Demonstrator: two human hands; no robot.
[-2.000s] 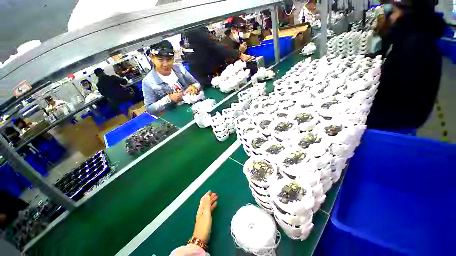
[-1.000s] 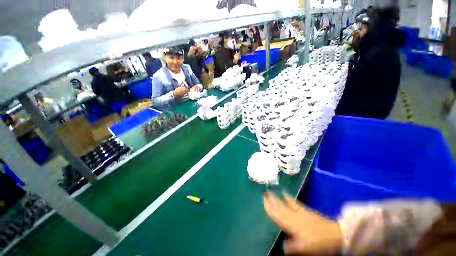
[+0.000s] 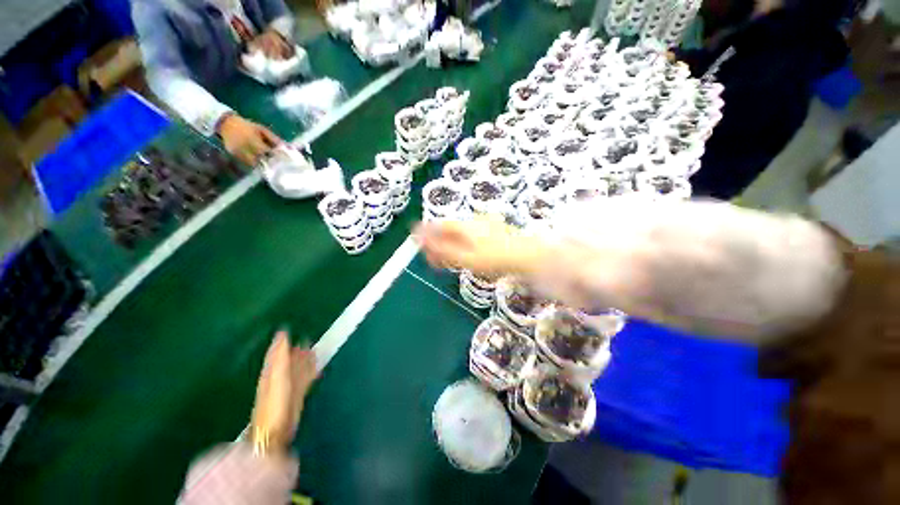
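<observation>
Tall stacks of white housings with dark boards [image 3: 558,395] stand on the right of the green bench. A round white bundle with thin loops [image 3: 474,424] lies beside the nearest stacks. My right hand [image 3: 469,247], blurred, reaches from the right across the stacks, its fingertips near the pale rail; its palm side is hidden. My left hand [image 3: 286,380] is over the pale rail at lower left, with thumb and fingers a little apart and nothing seen in it. Smaller housing stacks [image 3: 345,222] stand on the belt beyond my right hand.
The pale rail [image 3: 360,306] divides bench and green belt [image 3: 178,345]. A person opposite has a hand [image 3: 247,136] on white parts [image 3: 296,176] at the belt's far edge. A dark parts heap [image 3: 163,192] lies opposite. A blue tote [image 3: 681,404] is at right; a dark-clothed person stands behind the stacks.
My right hand has moved from the near bench forward and left across the stacks. My left hand has come back into view. The person opposite has reached to the belt. The view has tilted down.
</observation>
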